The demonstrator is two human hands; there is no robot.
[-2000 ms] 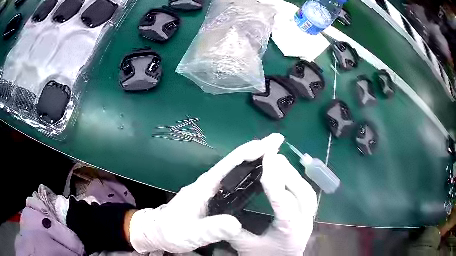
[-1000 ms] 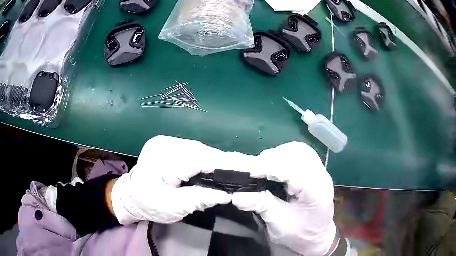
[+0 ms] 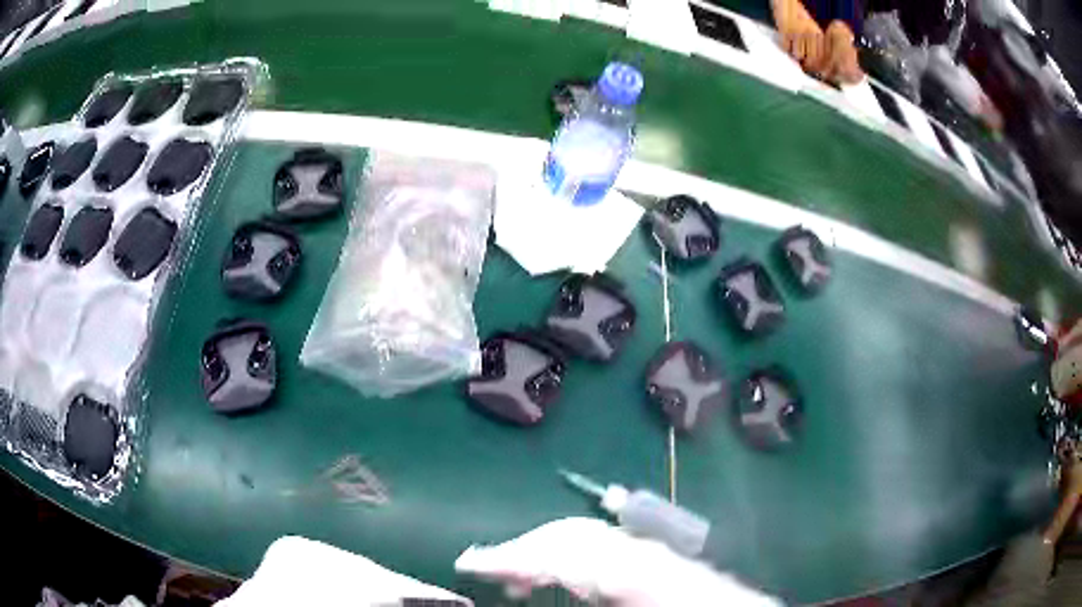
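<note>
My left hand [image 3: 344,579] and my right hand [image 3: 617,567], both in white gloves, are cut off by the bottom edge. A sliver of something dark shows beside my left hand at that edge; whether either hand holds it cannot be told. A needle-tip glue bottle [image 3: 662,519] lies on the bench just beyond my right hand, its tip pointing left. A loose pile of thin metal pins [image 3: 356,480] lies beyond my left hand. Several device units [image 3: 517,377] with grey X-like faces lie on the green bench.
A blister tray [image 3: 71,320] with black shells is at left. A plastic bag of pins [image 3: 409,273] lies mid-bench. A water bottle [image 3: 593,142] stands on a paper sheet [image 3: 558,247]. Another person's hands [image 3: 819,45] show beyond the green conveyor [image 3: 475,59].
The view has tilted up, bringing the conveyor and water bottle into view. My hands have dropped to the bottom edge, and the black part they held together is now almost out of view.
</note>
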